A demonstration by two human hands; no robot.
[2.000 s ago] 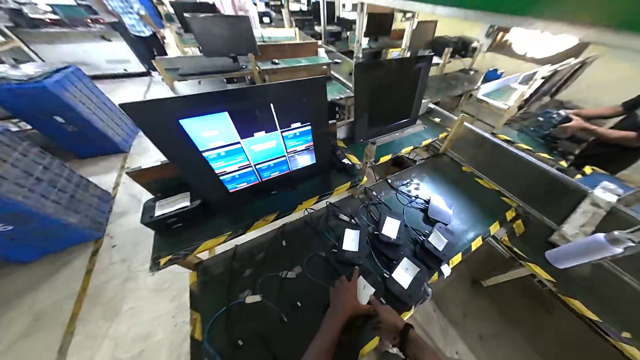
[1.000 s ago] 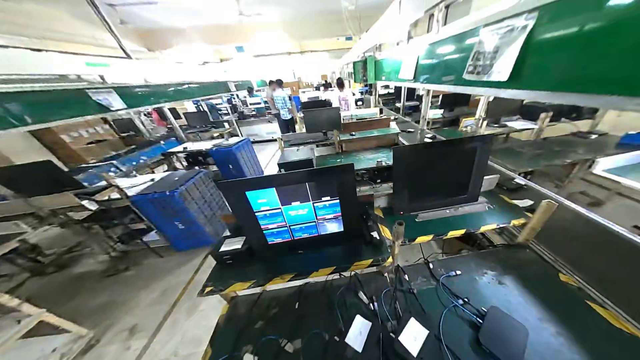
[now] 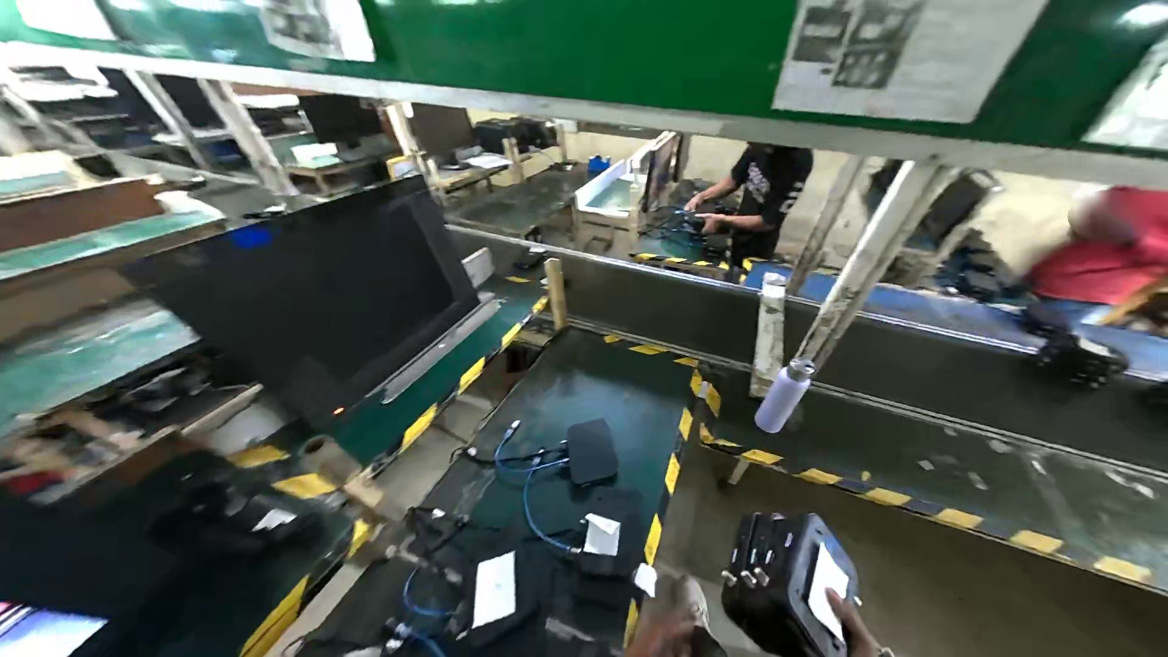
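Observation:
A stack of several black electronic boxes (image 3: 776,575), with connectors on one side and a white paper on its outer face, is held beyond the bench's right edge. My right hand (image 3: 853,625) grips it from the right, thumb on the paper. Blurred at the bottom, my left hand (image 3: 662,630) is near the taped bench edge; its fingers are unclear. On the dark bench lies another black box (image 3: 592,452) with blue cables (image 3: 529,497) plugged in. Nearer are black boxes bearing white papers (image 3: 495,589) (image 3: 602,535), partly in shadow.
Yellow-black tape (image 3: 672,474) edges the bench. A large dark monitor (image 3: 319,283) stands left, and a lilac bottle (image 3: 785,396) on the bench at right. A green overhead panel (image 3: 584,55) crosses the top. Two other people (image 3: 762,196) (image 3: 1095,251) are farther back.
Two seconds ago both my hands were low over the boxes on the bench; now my right hand holds a stack beyond its right edge. The view has swung right since one second ago.

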